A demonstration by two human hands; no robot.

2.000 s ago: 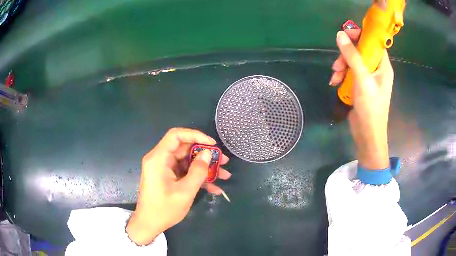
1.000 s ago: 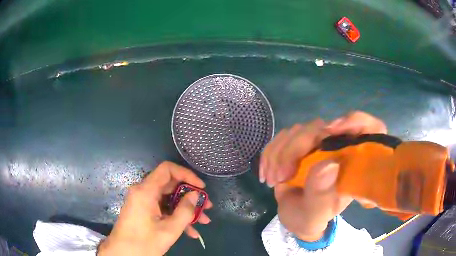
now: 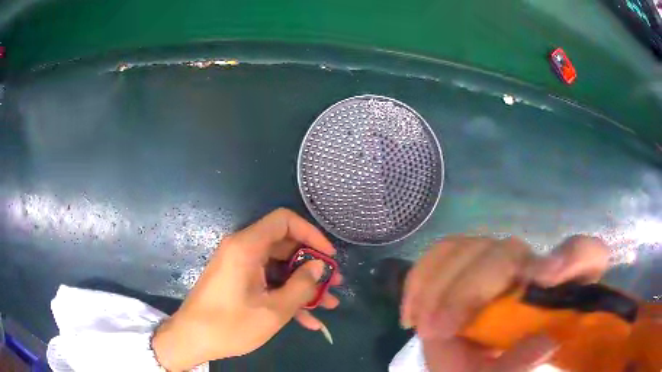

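Note:
My left hand point(image 3: 254, 290) holds a small red housing point(image 3: 330, 280) with its open side up, at the lower middle. The thumb presses on the dark and silver parts inside. A thin pale strip point(image 3: 325, 333) sticks out below the fingers. My right hand point(image 3: 486, 290), blurred, is closed around the orange electric screwdriver point(image 3: 573, 327), held sideways at the lower right and cut off by the picture's edge. Its dark nose points left, short of the housing and not touching it. The driver bit cannot be made out.
A round grey perforated screw tray point(image 3: 371, 170) lies on the dark green surface just beyond my hands. Another red unit point(image 3: 562, 66) lies on the lighter green strip at the upper right. A white speck point(image 3: 508, 99) sits on the worn seam.
My right hand has come down from the far strip with the screwdriver and turned it sideways. The red unit it held there now lies on the strip. My left hand still holds the housing.

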